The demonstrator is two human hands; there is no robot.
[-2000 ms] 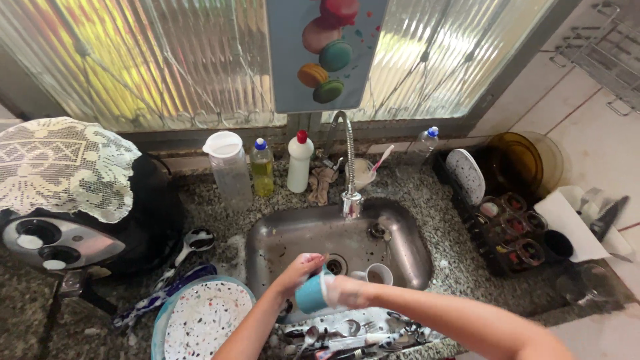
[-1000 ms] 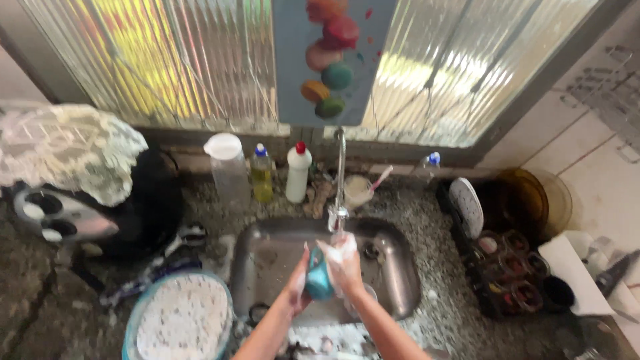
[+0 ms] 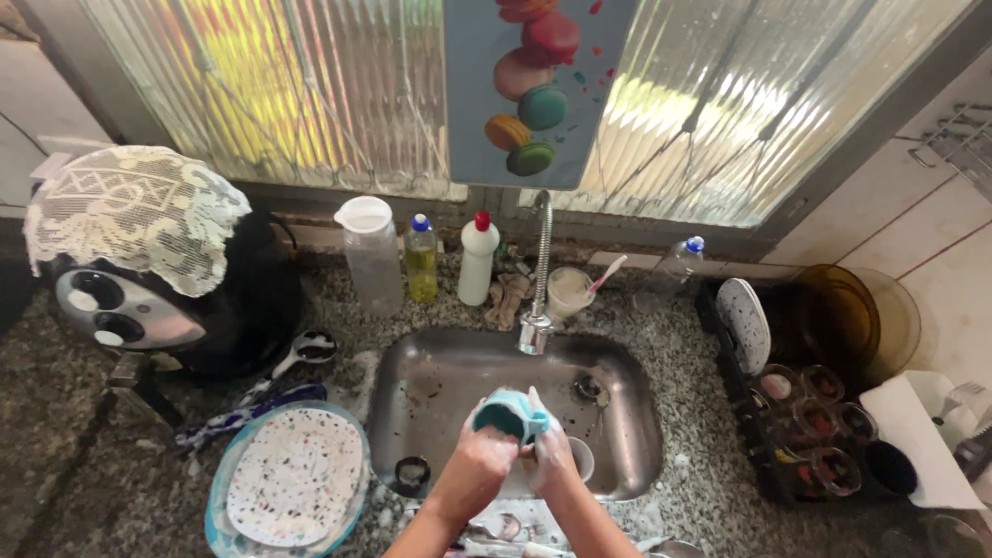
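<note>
A soapy light-blue mug is held between both hands over the steel sink, its dark mouth facing me. My left hand wraps its left and near side, with some fingers hidden at the mouth. My right hand, covered in foam, is on the handle side. A white cup lies in the sink just beyond my right hand, partly hidden by it. The chrome faucet hangs above the sink's back edge; no water stream shows. Soapy cutlery lies at the near edge under my forearms.
Speckled plate on a blue-rimmed dish, left; ladle behind. Black air fryer under a lace cover. Pitcher, yellow-liquid bottle, white bottle and toothbrush cup stand behind the sink. Black dish rack with glasses, right.
Both hands have turned the blue mug so its mouth now faces me. My right forearm, which reached across from the right two seconds ago, now comes up from below.
</note>
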